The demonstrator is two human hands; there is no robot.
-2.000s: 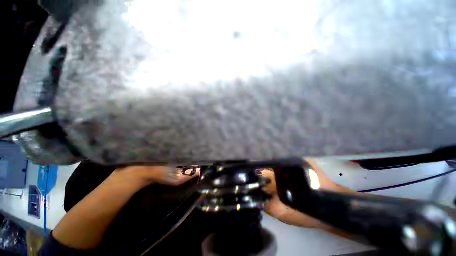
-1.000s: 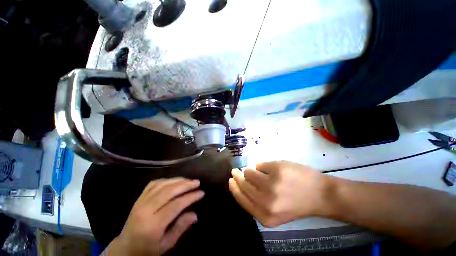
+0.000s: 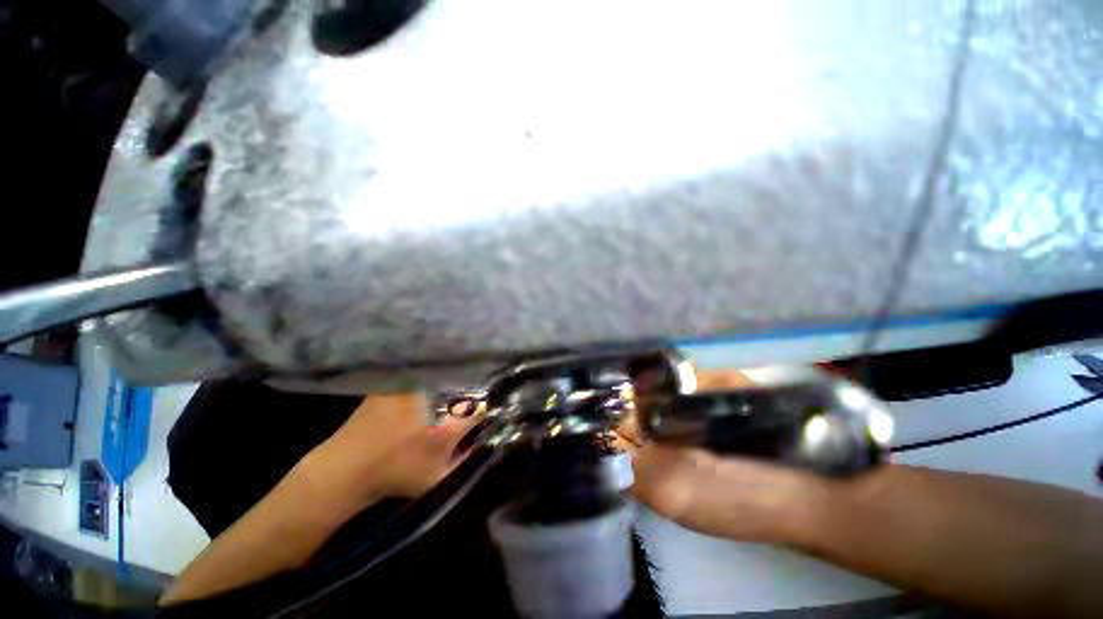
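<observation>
The sewing machine head (image 3: 544, 181) fills the top of the view, close and blurred. Below it hangs the thread tension assembly (image 3: 562, 562), shiny discs with a pale grey knob. Black cloth (image 3: 242, 447) lies on the white table under and between my hands. My left hand (image 3: 405, 441) is palm down on the cloth, its fingertips hidden under the head. My right hand (image 3: 702, 484) is at the cloth's right side, its fingers hidden behind the metal parts. The needle area is hidden, and I cannot tell whether either hand grips the cloth.
A black flat object (image 3: 937, 372) lies under the machine arm, with a black cord (image 3: 992, 429) in front of it. Part of the snips (image 3: 1089, 377) shows at the right edge. A blue strip (image 3: 125, 423) and a grey box (image 3: 36, 411) are at the left.
The view has moved much closer to the machine head, which now covers more of the scene. Both hands are farther forward, with their fingers now hidden behind the head and tension parts.
</observation>
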